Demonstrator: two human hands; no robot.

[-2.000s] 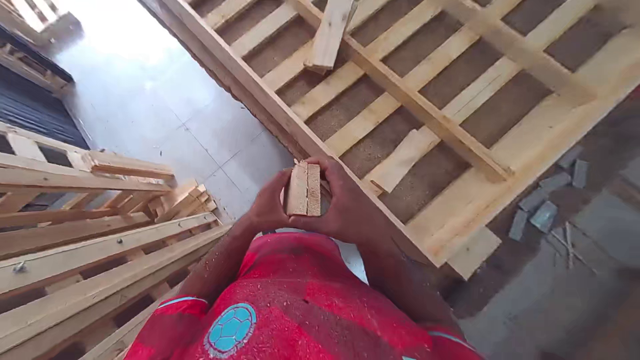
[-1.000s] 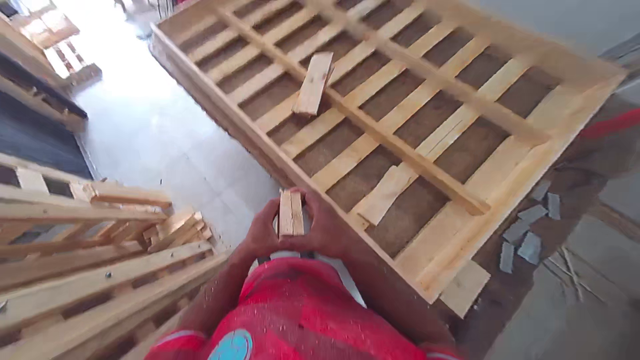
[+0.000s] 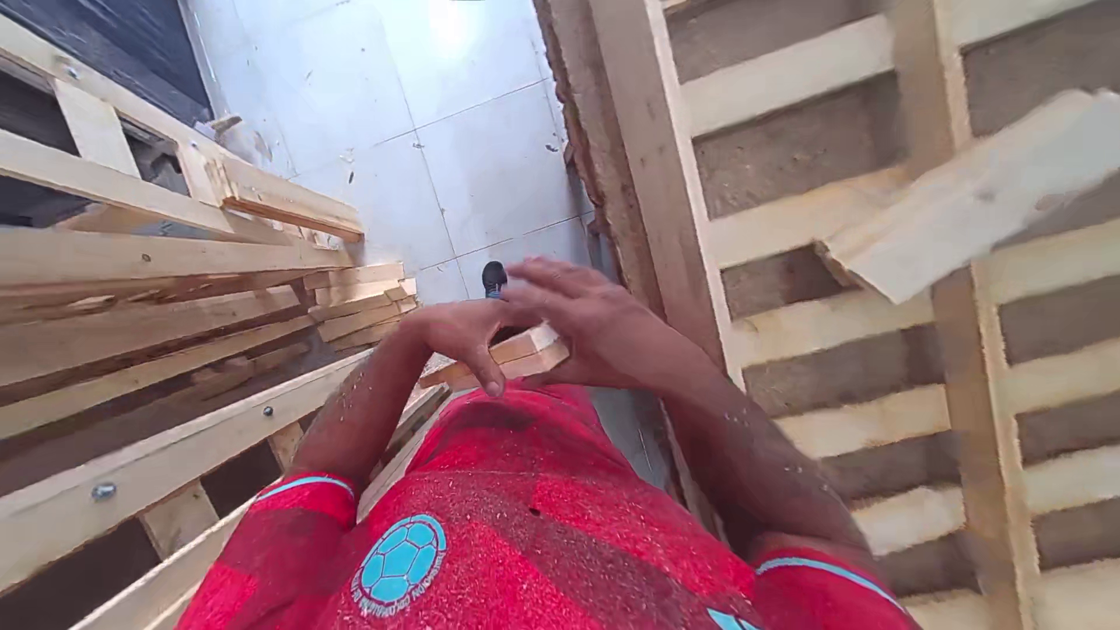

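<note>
Close to my red shirt, my left hand [image 3: 464,337] is closed around a pair of short wooden blocks [image 3: 525,354], its thumb lying across them. My right hand [image 3: 582,315] is at the blocks' right end, its fingers extended above them and its palm side near the end faces. Whether the right palm touches the wood cannot be made out. The blocks lie one against the other, tilted, with their end grain toward the right.
A slatted wooden frame [image 3: 643,166] fills the right side, with a loose board [image 3: 980,197] lying across it. Bolted timber frames [image 3: 166,464] and stacked offcuts [image 3: 363,302] stand at the left. Between them is a tiled floor [image 3: 472,157].
The blocks, upright between both hands earlier, now lie tilted sideways in my left hand. My right hand's fingers have opened away from them. The view has swung down toward the floor.
</note>
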